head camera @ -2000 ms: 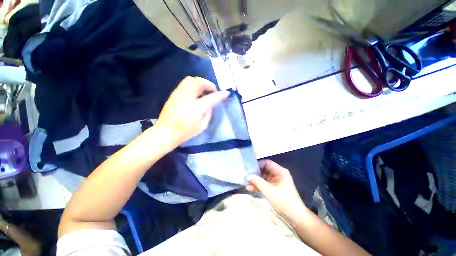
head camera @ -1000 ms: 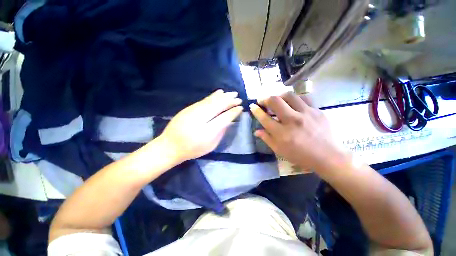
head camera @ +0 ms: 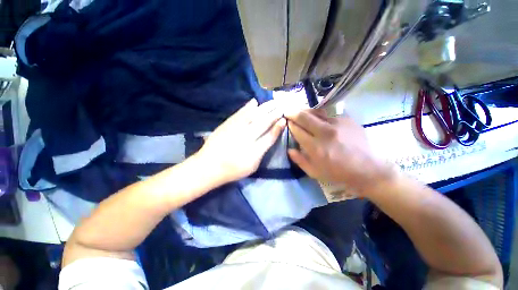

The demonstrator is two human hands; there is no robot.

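Observation:
The navy garment [head camera: 142, 68] with a grey panel [head camera: 281, 204] and dark stripes lies left of the sewing machine head [head camera: 363, 39] and hangs over the table's front edge. My left hand [head camera: 244, 139] presses on the garment, fingertips just in front of the needle area. My right hand [head camera: 329, 144] pinches the garment's right edge, its fingertips close to or touching the left ones. The hands hide the cloth edge between them. The needle tip cannot be made out.
Red-handled scissors [head camera: 433, 119] and dark-handled scissors [head camera: 469, 120] lie right of my right hand. A printed ruler scale [head camera: 443, 156] runs along the table front. A blue basket [head camera: 497, 198] stands below right. A purple object [head camera: 8, 170] is at the far left.
My right hand has come up from the lower edge of the grey panel to beside my left hand at the needle area. Since the last earlier frame, the panel's lower part has shifted slightly right.

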